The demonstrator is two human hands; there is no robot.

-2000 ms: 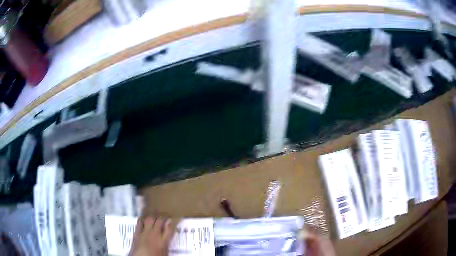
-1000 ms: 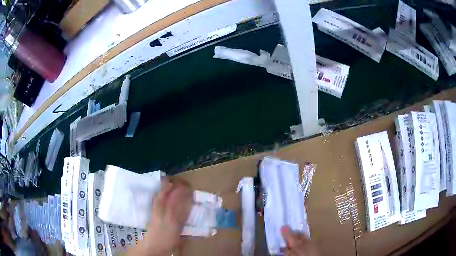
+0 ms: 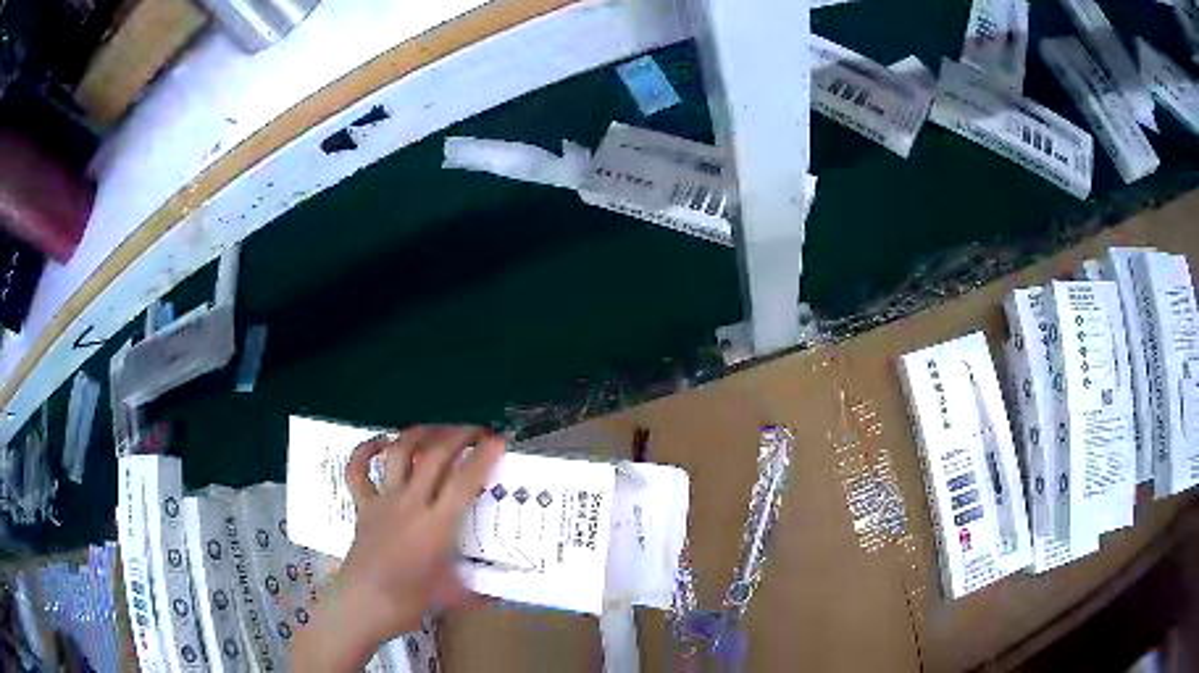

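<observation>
My left hand (image 3: 408,513) lies over a white printed retail box (image 3: 546,533) and grips it near the middle of the picture. The box lies sideways, with icons and a product picture on its face and an open flap (image 3: 654,536) at its right end. A narrow white strip (image 3: 618,642) shows below the box. A shiny clear bag (image 3: 760,519) with small purple ends lies on the brown cardboard (image 3: 815,579) to the right. A small dark cable end (image 3: 642,444) shows behind the box. My right hand is not in view.
White boxes stand in a row at left (image 3: 158,565) and lie overlapping at right (image 3: 966,467). A white post (image 3: 769,171) rises before the green conveyor belt (image 3: 434,289), which carries loose boxes, a white tray (image 3: 178,355) and a blue card (image 3: 648,84).
The box under my left hand is turned so its icon face and open right flap show. My right hand and the white piece it touched have left the view. A blue card now shows on the belt.
</observation>
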